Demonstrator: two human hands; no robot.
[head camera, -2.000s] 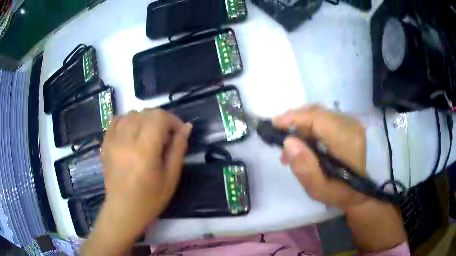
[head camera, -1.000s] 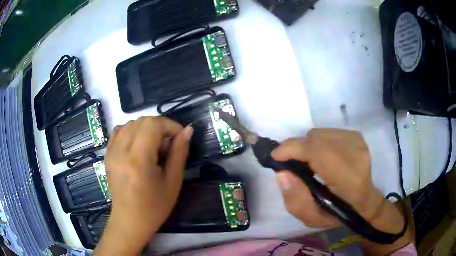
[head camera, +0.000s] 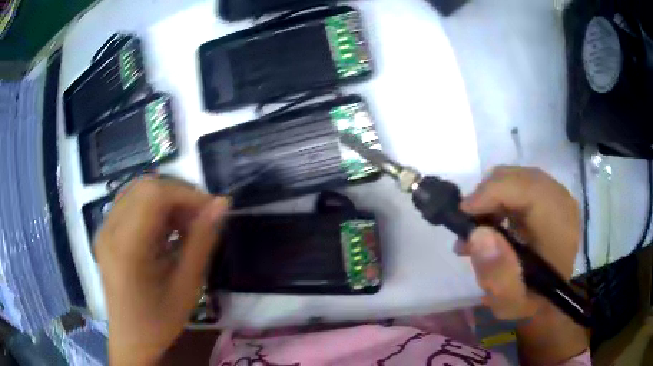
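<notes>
My right hand (head camera: 526, 236) holds a black soldering iron (head camera: 458, 207) by its handle. Its metal tip lies over the green circuit board (head camera: 356, 139) at the right end of a black power bank housing (head camera: 265, 154). Touching or just above, I cannot tell. My left hand (head camera: 161, 250) is pinched at the lower left of that housing, with a thin pale strand, likely solder wire (head camera: 265, 211), running right from its fingertips. Another housing (head camera: 286, 251) lies just below, its left end beside my left hand. The left hand is blurred.
More housings with green boards lie above (head camera: 272, 64) and in a left column (head camera: 122, 143). A stack of white blister trays (head camera: 28, 207) stands at the far left. A black fan (head camera: 608, 78) with cords is at the upper right. Pink clothing (head camera: 344, 347) shows at the bottom edge.
My left hand has moved left and down, off the housing, and the thin strand now shows. The iron has shifted right in view, its tip still over the board. The camera view has shifted.
</notes>
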